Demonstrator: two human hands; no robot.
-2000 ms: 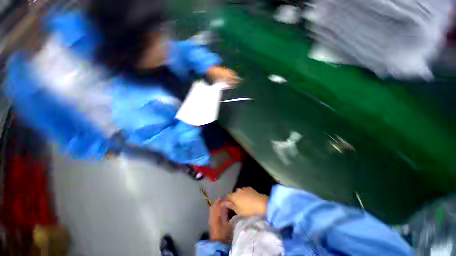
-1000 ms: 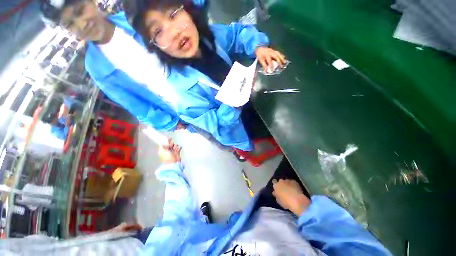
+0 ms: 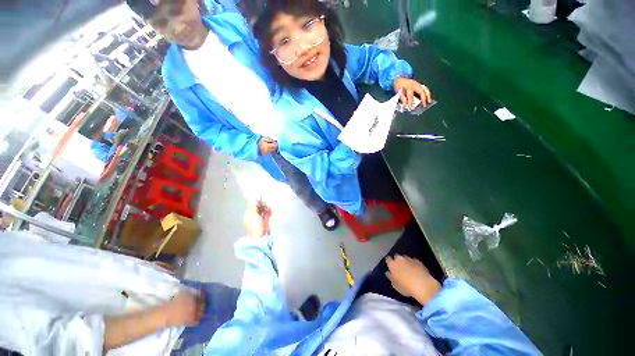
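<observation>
My left hand (image 3: 257,218) is held out over the floor, left of centre. It is small and washed by glare, and I cannot tell whether it holds anything. My right hand (image 3: 412,278) rests over dark cloth beside the bench edge, palm down, fingers a little apart, with nothing seen in it. A twisted clear plastic bag (image 3: 490,233) lies on the dark green bench (image 3: 459,181). A scattered pile of fine metal pieces (image 3: 582,261) lies to its right. Neither hand touches them.
A neighbour in blue (image 3: 317,160) holds a printed white paper (image 3: 370,124), other hand on the bench by a thin pale stick (image 3: 420,137). Another person (image 3: 209,90) stands behind. A white sleeve (image 3: 63,306) is lower left. Red stool (image 3: 376,220), red crates (image 3: 182,170) and carton (image 3: 182,233) are on the floor.
My hands were together at my lap two seconds ago and are now apart, the left reaching out. The view has turned left, and the person in white at lower left shows more.
</observation>
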